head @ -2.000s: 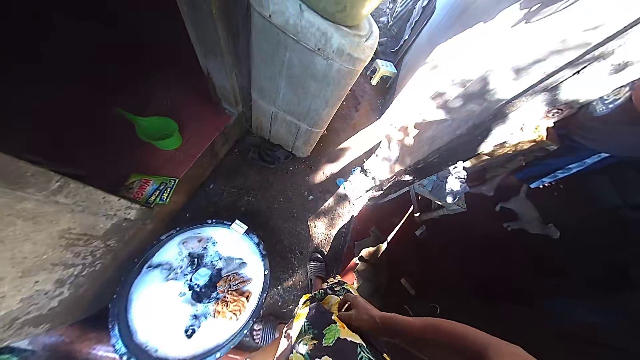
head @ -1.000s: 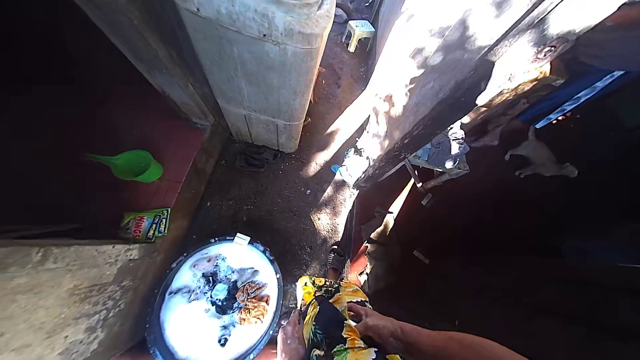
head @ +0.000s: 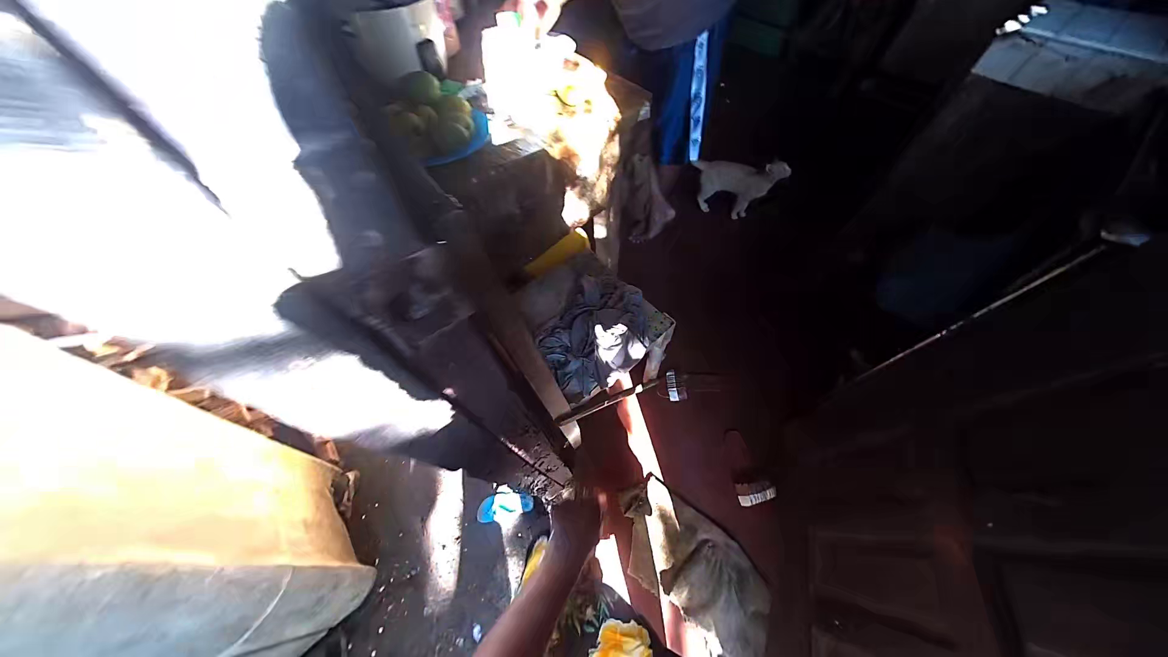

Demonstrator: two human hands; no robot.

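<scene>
My left hand (head: 575, 518) reaches up from the bottom centre and rests against the lower end of a rough wall edge (head: 546, 470). Its fingers are dark and blurred, so their grip cannot be told. Below it are parts of the yellow floral garment (head: 622, 639) that I wear. My right hand is out of view. Just right of my left hand, a tan animal, seemingly a dog (head: 716, 575), is on the reddish floor. Crumpled grey cloth (head: 589, 338) lies on a small stand above the hand. A brush (head: 675, 385) is beside the stand, and another brush (head: 756, 494) lies lower right.
Another person's blue trouser leg (head: 680, 100) and bare foot are at the top, near a pale cat (head: 741, 182). Green fruit (head: 447, 123) sits on a blue plate (head: 470, 146). A blue and white object (head: 505, 505) is on the ground left of my hand. A large pale container (head: 182, 584) stands lower left.
The view has swung far to the right, and the tub of suds has left it. My right hand, earlier on the floral garment, is gone from view; my left hand is now at the wall edge.
</scene>
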